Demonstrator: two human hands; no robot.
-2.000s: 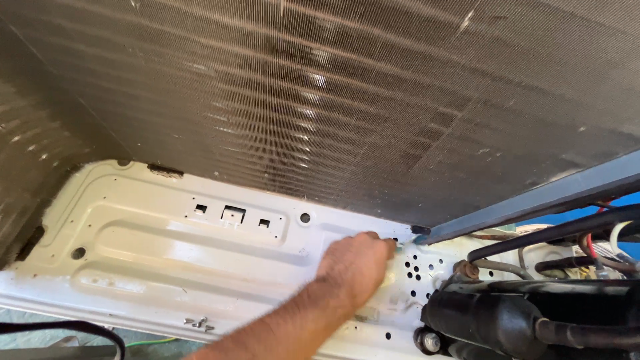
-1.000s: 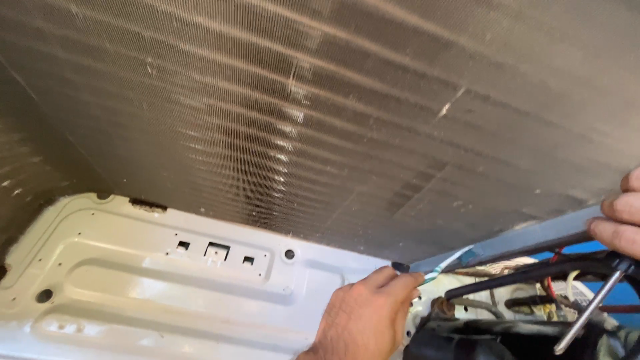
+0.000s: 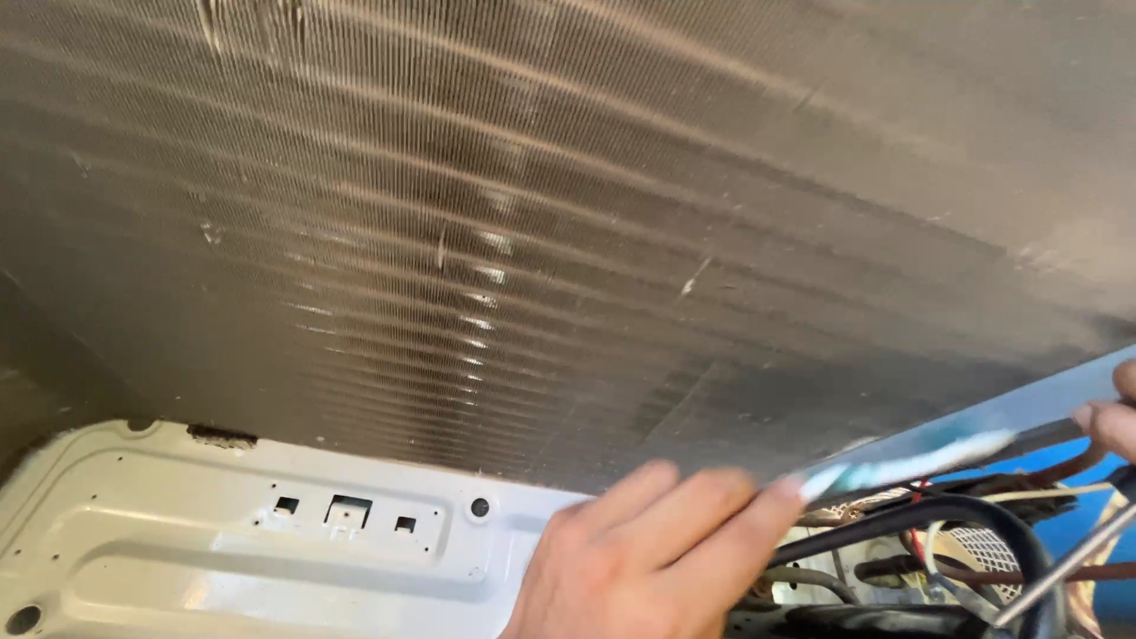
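Note:
Reaching up from the bottom centre, my left hand pinches a slim white-and-teal item. The item is blurred, so its kind cannot be told; it lies along the grey metal edge strip of the finned coil. At the right border, the fingers of my right hand rest at that strip, and most of this hand is out of view. Just below them, a screwdriver slants down to the left; its dark handle is cut off by the border, and it appears held in this hand.
A white sheet-metal base pan with raised ribs and punched holes spans the lower left. At the lower right are a thick black hose, several wires, brown pipes and a dark cylindrical part. Blue shows behind them.
My right hand and the screwdriver, absent two seconds ago, have come in at the right. The white-and-teal item now shows at greater length from my left hand. The view has tilted upward.

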